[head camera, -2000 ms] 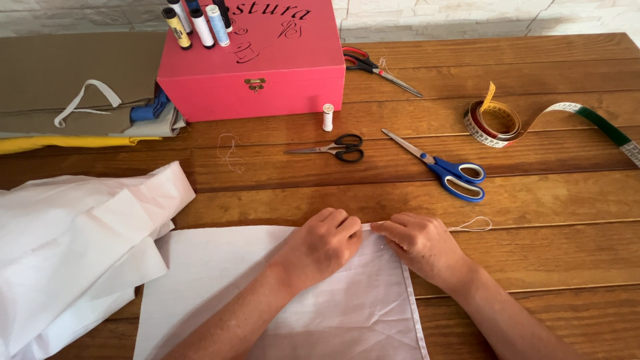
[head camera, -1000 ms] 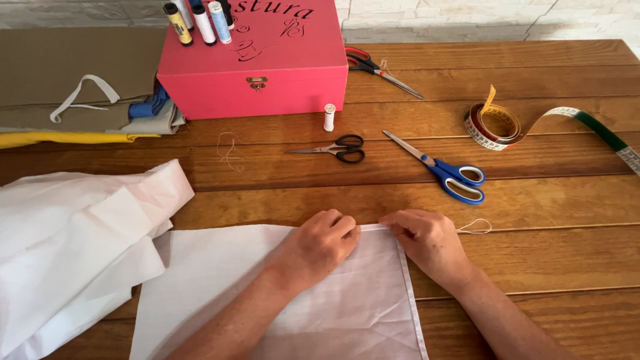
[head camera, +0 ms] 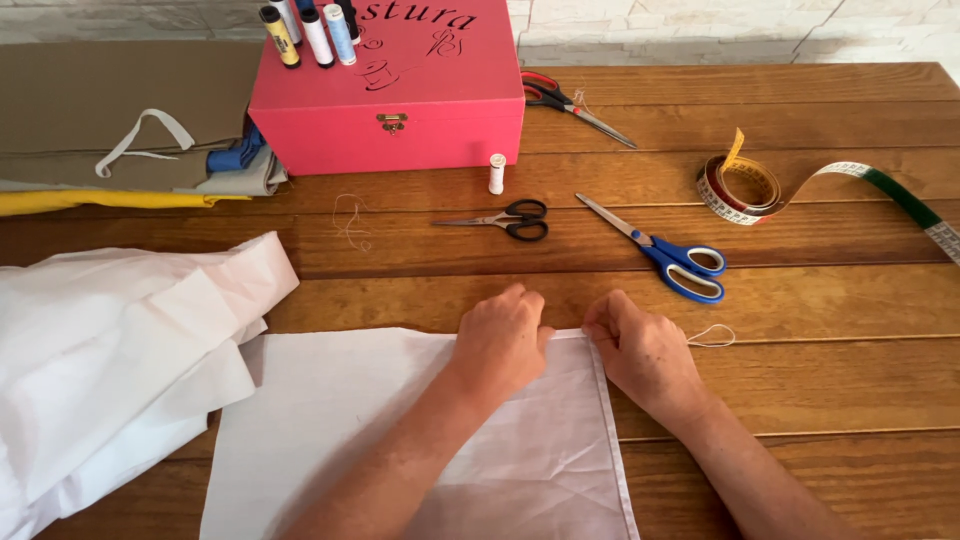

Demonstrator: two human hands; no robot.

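A flat piece of white fabric (head camera: 322, 420) lies on the wooden table, with a narrow folded hem down its right side and a fold along the right part of its far edge. My left hand (head camera: 504, 341) holds that far edge, its fingers bent over the fold. At the far right corner, my right hand (head camera: 637, 349) pinches the cloth between thumb and fingers. A loop of white thread (head camera: 712, 336) shows just beyond the right hand; whether a needle is there cannot be seen. Blue-handled scissors (head camera: 660, 259) and small black-handled scissors (head camera: 506, 220) lie beyond the hands.
A pink sewing box (head camera: 390, 139) bears thread spools. Near it are a white thread spool (head camera: 496, 174) and red-and-black scissors (head camera: 570, 106). A tape measure (head camera: 739, 195) curls at right. Crumpled white fabric (head camera: 112, 360) and folded brown fabric (head camera: 112, 82) lie at left, with loose thread (head camera: 351, 221) between.
My right hand has shifted slightly right, to the cloth's corner, and the gap between my hands is wider. My left hand stays at the far edge.
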